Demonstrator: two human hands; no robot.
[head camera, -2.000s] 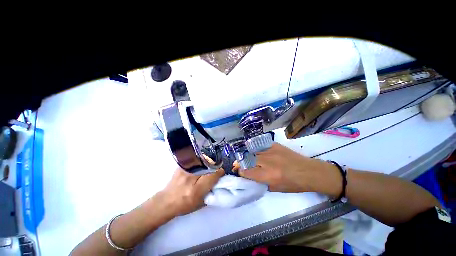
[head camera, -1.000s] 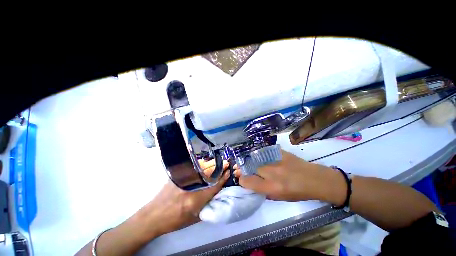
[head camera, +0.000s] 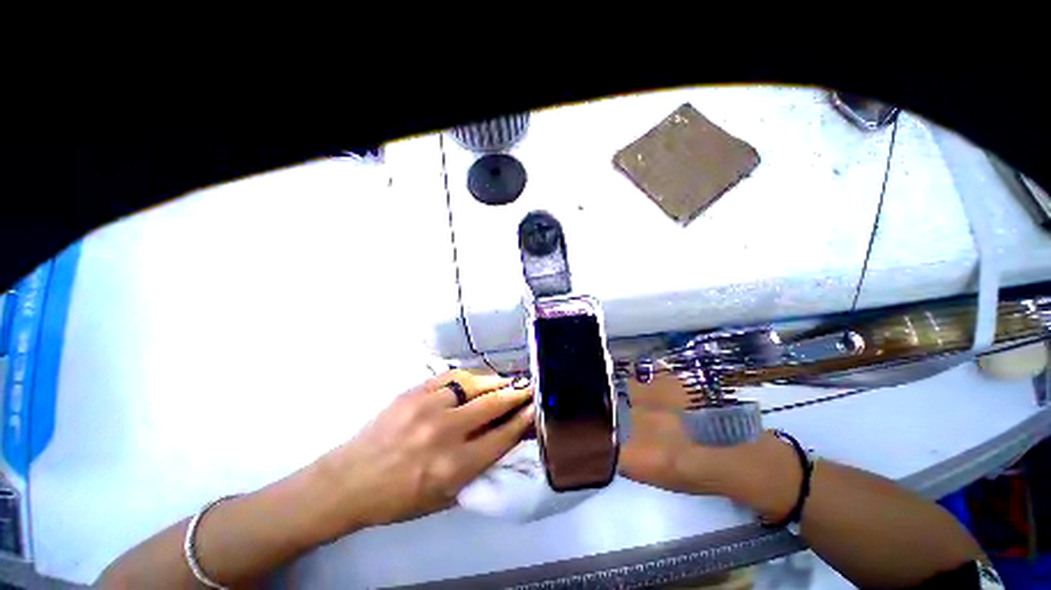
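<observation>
My left hand (head camera: 421, 444) lies on the white fabric piece (head camera: 507, 490), fingers close together and pointing to the needle area, with a dark ring on one finger. The white fabric is bunched below the fingertips. The glossy dark curved guard (head camera: 575, 398) stands between my hands and hides the needle area and part of the cloth. My right hand (head camera: 668, 444) is right of the guard, its fingers partly hidden behind the guard and the grey ribbed knob (head camera: 726, 423); what it grips cannot be told. The chrome tension parts (head camera: 717, 367) sit above the knob.
The white machine head (head camera: 795, 219) spans the back, with a brown square patch (head camera: 688, 164) and a black round knob (head camera: 497, 180). The strapped gold-brown object (head camera: 910, 341) and a pale rounded object (head camera: 1014, 362) are at right. A grey marked strip (head camera: 645, 565) edges the table.
The view has shifted, showing more of the machine top, and the guard now appears face-on between my hands. My left hand's fingers now lie extended left of the guard. The pink tool is no longer visible.
</observation>
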